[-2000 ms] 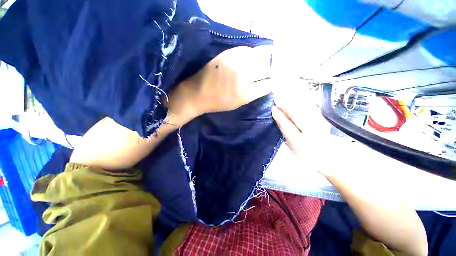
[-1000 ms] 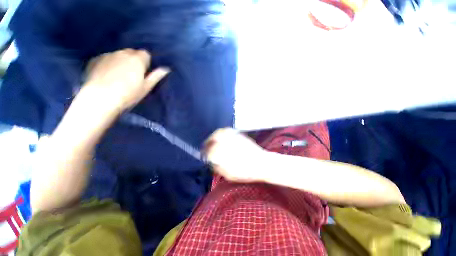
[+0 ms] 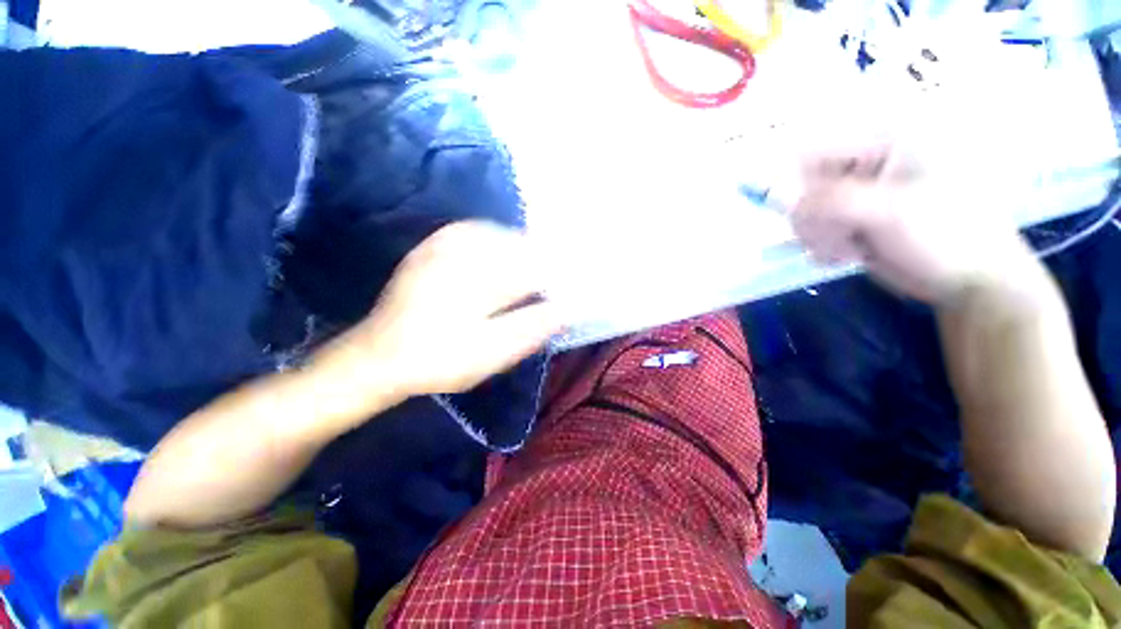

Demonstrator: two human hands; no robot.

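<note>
The dark navy garment piece (image 3: 160, 234) fills the left side, with a pale frayed edge (image 3: 302, 160). Part of it lies under my left hand (image 3: 473, 307) at the table's left front corner, and a pale-edged loop hangs below that hand. My left hand is closed on the cloth; glare washes out its fingertips. My right hand (image 3: 848, 215) is blurred over the front of the white table, fingers curled. A small bluish-dark shape shows by its fingers; I cannot tell whether it is held.
Scissors with a red handle loop (image 3: 695, 80) and a yellow-orange one lie at the table's far side. Small dark items (image 3: 920, 64) lie right of them. The red checked apron (image 3: 590, 528) covers my lap. A blue crate (image 3: 74, 528) stands at lower left.
My view has shifted. My left hand has moved right to the table's corner. My right hand has left the cloth's edge and moved right over the table. The sewing machine head seen earlier is out of view.
</note>
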